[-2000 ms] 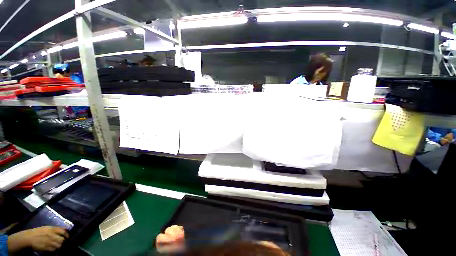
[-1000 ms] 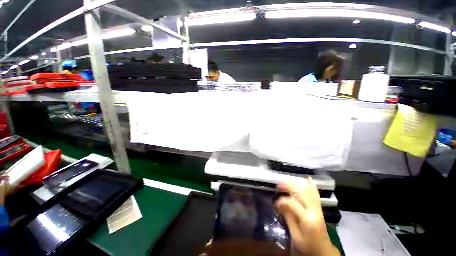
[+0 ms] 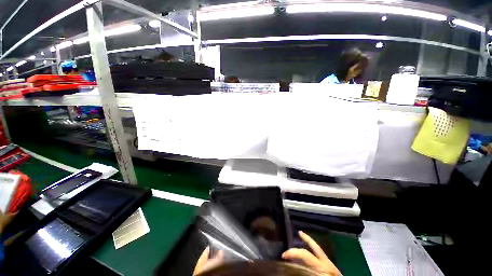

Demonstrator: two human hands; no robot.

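The tablet [image 3: 261,213], with a glossy black face showing a reflection, is held tilted up above the black tray [image 3: 180,253]. Clear shiny film [image 3: 229,232] lies slanting across its lower left part. My left hand [image 3: 209,261] is at the film's lower left end, with its fingers partly hidden; it appears to pinch the film. My right hand [image 3: 313,256] grips the tablet's lower right edge. The bottom of the tablet and both wrists are covered by a dark blurred shape or cut off by the frame edge.
At left, another black tray [image 3: 141,195] holds dark slabs, beside a cream label sheet [image 3: 131,229]. A person's hand [image 3: 4,220] is by a white and red item at the left edge. White and black layers [image 3: 323,188] stand behind the tablet. A printed sheet [image 3: 391,248] lies right.
The tablet has turned and moved slightly left and up. Clear film now shows across it. My left hand has come into view, and my right hand has moved down to the tablet's lower right edge.
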